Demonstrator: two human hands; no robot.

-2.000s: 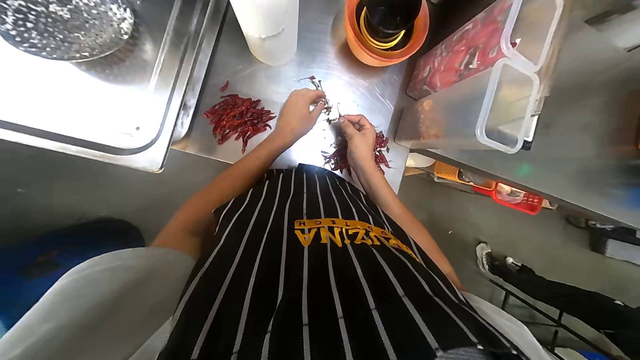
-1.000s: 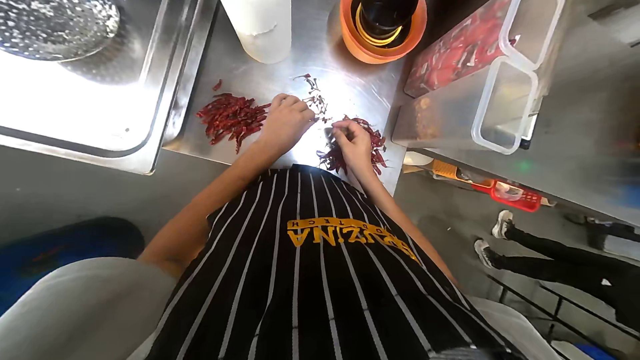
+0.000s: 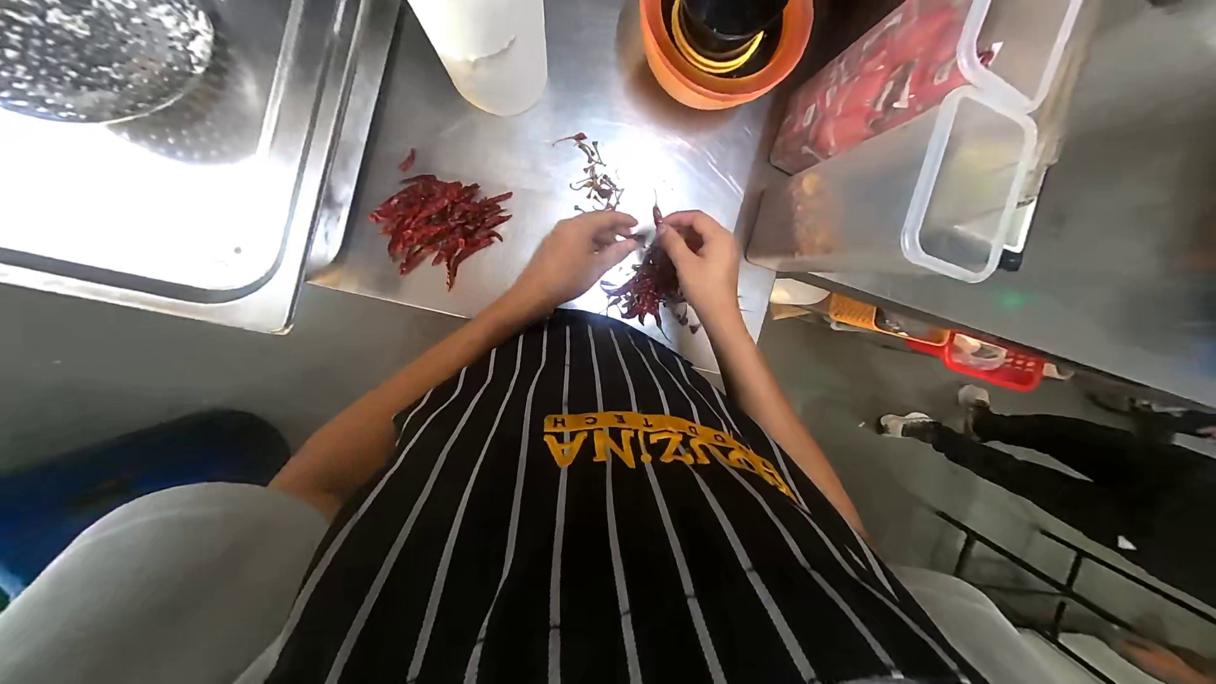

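My right hand (image 3: 705, 255) pinches a dried red chili (image 3: 656, 215) between thumb and fingertips, above a dark red pile of dried chilies (image 3: 648, 289) near the counter's front edge. Just left of it, my left hand (image 3: 581, 255) has thumb and forefinger close together; a small dark bit, perhaps a stem, shows at its fingertips, too small to be sure. Beyond the hands lies a scatter of chili stems (image 3: 597, 180). Farther left is a brighter heap of dried red chilies (image 3: 442, 223), with one small piece apart behind it.
A steel sink or tray (image 3: 285, 204) with a perforated metal strainer (image 3: 104, 57) borders the left. A white cylindrical container (image 3: 499, 62) and an orange pot (image 3: 727, 81) stand behind. Clear plastic bins (image 3: 874, 199) stand at right. A person's legs (image 3: 1045, 465) show at lower right.
My left hand has moved from beside the left chili heap back toward my right hand. One second ago my right hand was at the right pile; now a chili stands upright in its fingertips.
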